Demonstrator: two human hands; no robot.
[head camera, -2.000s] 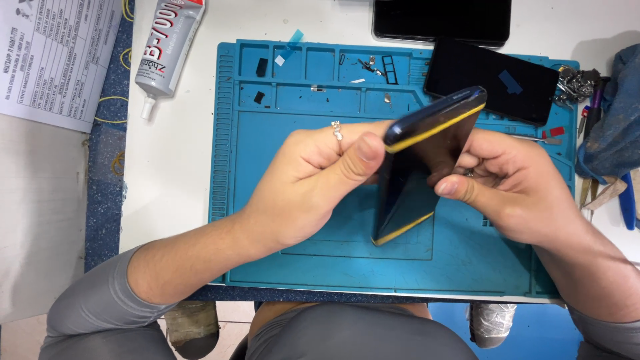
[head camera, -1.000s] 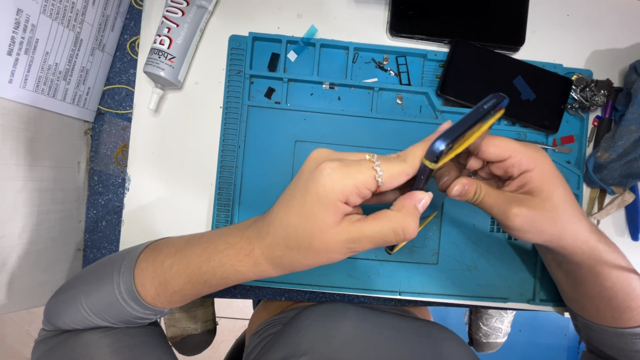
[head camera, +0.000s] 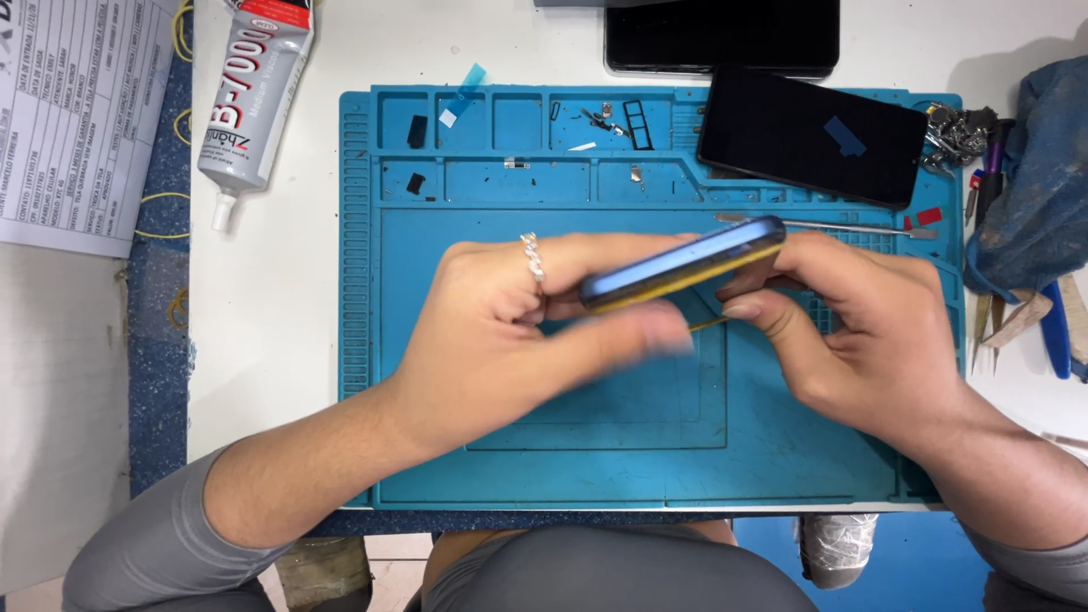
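A blue smartphone (head camera: 684, 262) is held tilted above the teal silicone repair mat (head camera: 527, 476), its narrow edge toward me, with yellow bands around it. My left hand (head camera: 510, 327), wearing a ring, holds the phone's left end between the fingers and a blurred thumb. At the phone's right end, my right hand (head camera: 858, 336) pinches a thin yellow rubber band (head camera: 707, 324) between thumb and forefinger. The phone's screen side is hidden.
A dark phone (head camera: 812, 136) with blue tape overlaps the mat's top right, below another dark phone (head camera: 722, 34). A metal spudger (head camera: 837, 227), small parts, a glue tube (head camera: 259, 93), a printed sheet (head camera: 76, 119) and a blue cloth (head camera: 1033, 178) lie around.
The phone has turned from showing its dark face to lying nearly edge-on, closer to level. My right thumb and forefinger now pull a strand of band below the phone.
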